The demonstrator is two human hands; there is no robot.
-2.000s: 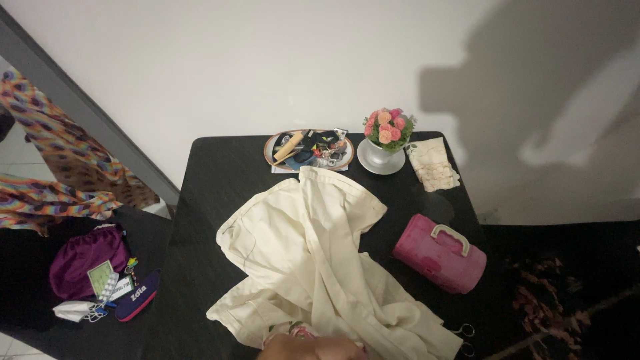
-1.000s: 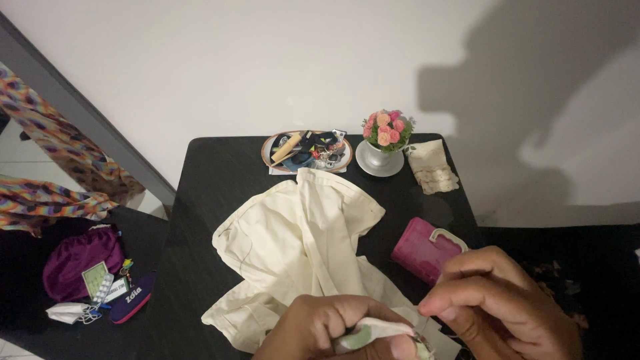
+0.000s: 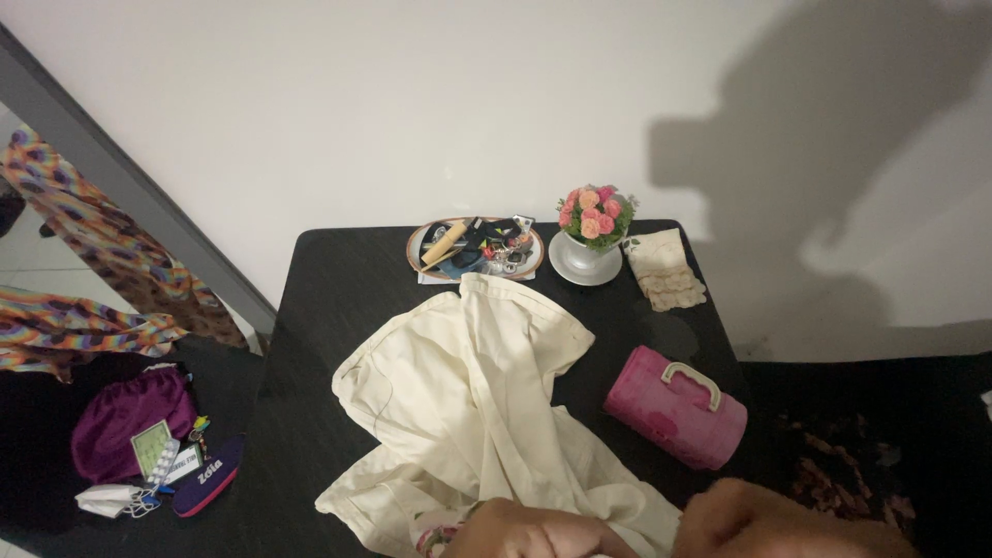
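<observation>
Cream fabric (image 3: 480, 387) lies crumpled over the middle of the black table, with a loose thread on its left part. My left hand (image 3: 535, 531) is at the bottom edge of the view, over the lower end of the fabric, its fingers curled. Beside it shows a floral-patterned piece of cloth (image 3: 438, 536). My right hand (image 3: 775, 519) is to the right, below a pink case with a cream handle (image 3: 676, 409), blurred and cut off by the frame. The fingertips of both hands are hidden, so what they hold cannot be made out.
On the black table (image 3: 325, 310), an oval dish (image 3: 415, 249) holds small items along the back edge. Beside it are a flower pot on a saucer (image 3: 585, 267) and a folded cream cloth (image 3: 659, 263). A purple pouch (image 3: 124, 426) and dark blue case (image 3: 208, 480) lie at left.
Both hands have moved lower in the view; one second ago their fingers showed near each other, pinching at a small patterned cloth. The cream fabric stays on the table.
</observation>
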